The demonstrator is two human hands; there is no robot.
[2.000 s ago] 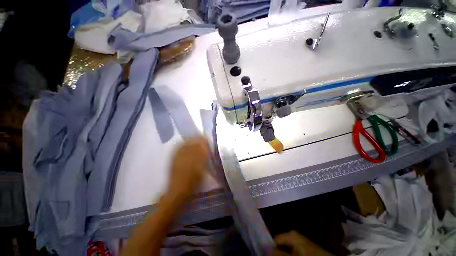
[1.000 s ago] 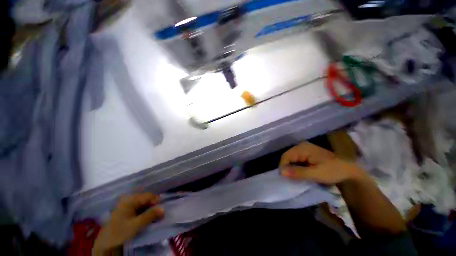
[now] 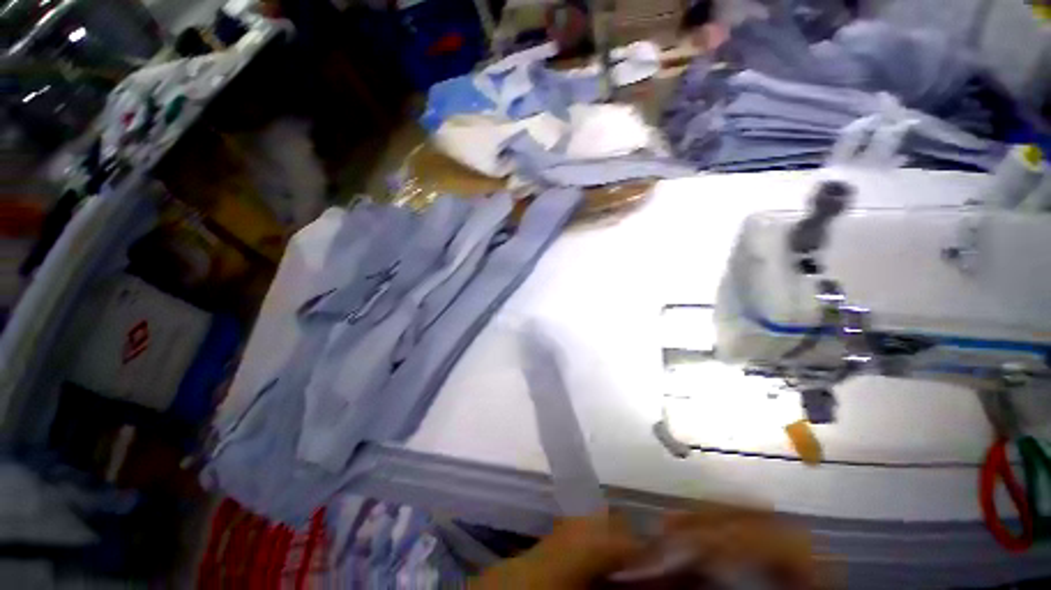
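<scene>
My left hand (image 3: 571,556) is at the bottom edge, blurred and partly cut off, near the lower end of a narrow blue-grey strip (image 3: 557,421) on the white table. My right hand (image 3: 743,547) is close beside it, also blurred and cut off. Something pale shows between the hands, but what they hold cannot be told. The white sewing machine head (image 3: 899,271) is at the right, with its lit needle area and an orange-yellow chip (image 3: 803,441) beside it.
A heap of blue-grey strips (image 3: 380,334) covers the table's left part. Red and green loop-handled scissors (image 3: 1006,496) lie at the far right. White and blue scraps (image 3: 542,121) and folded blue-grey pieces (image 3: 795,121) are behind. A white box (image 3: 138,342) stands at the left.
The view has swung left and up. The hands, spread apart along a blue-grey strip one second ago, are now close together at the bottom edge. That strip is no longer clearly visible.
</scene>
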